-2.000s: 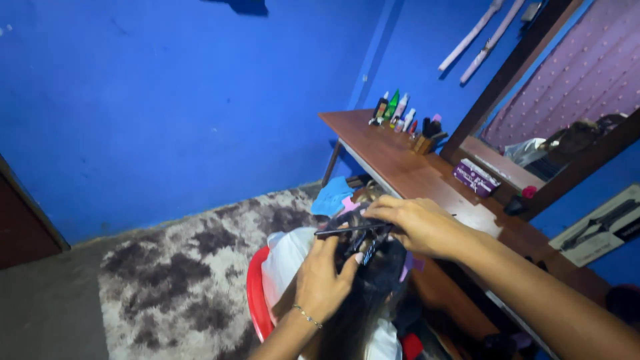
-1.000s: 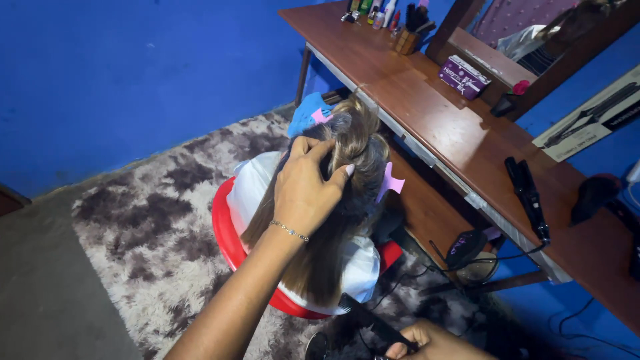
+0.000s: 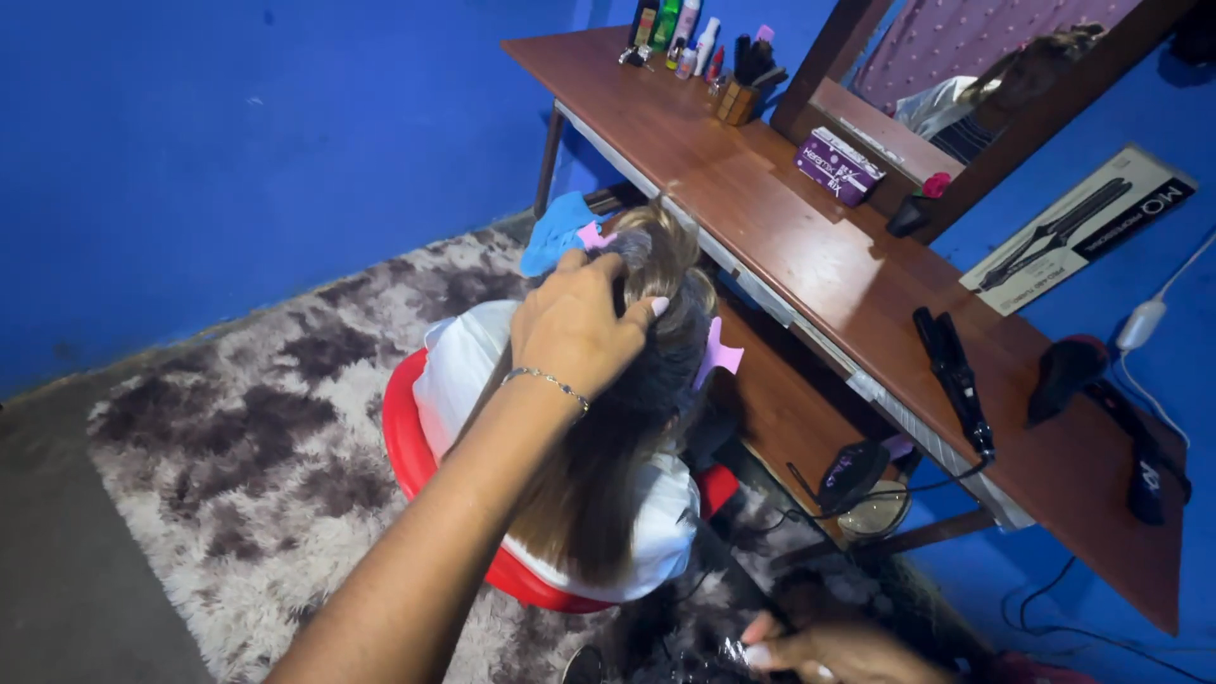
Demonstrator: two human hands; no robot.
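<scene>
A person with long hair (image 3: 589, 494) sits in a red chair (image 3: 408, 427), a white cape (image 3: 465, 366) over the shoulders. My left hand (image 3: 579, 323), with a chain bracelet at the wrist, rests on the crown, its thumb and fingers on the hair. Pink clips (image 3: 719, 353) hold sections at the front and right side of the head. Low at the right, my right hand (image 3: 807, 651), blurred, grips a long dark tool (image 3: 736, 570), whose kind I cannot tell; its far end is near the cape's edge.
A wooden dressing table (image 3: 788, 256) runs along the right, bearing bottles (image 3: 705, 46), a brush holder (image 3: 737, 101), a purple box (image 3: 838, 166), a flat iron (image 3: 953, 380) and a hair dryer (image 3: 1064, 375). Cords hang near its lower shelf (image 3: 788, 399). A shaggy rug (image 3: 266, 446) covers the floor.
Two seconds ago both my hands were together at the top of the head. My right hand has moved away, down to the right, and holds the dark tool. The view has shifted.
</scene>
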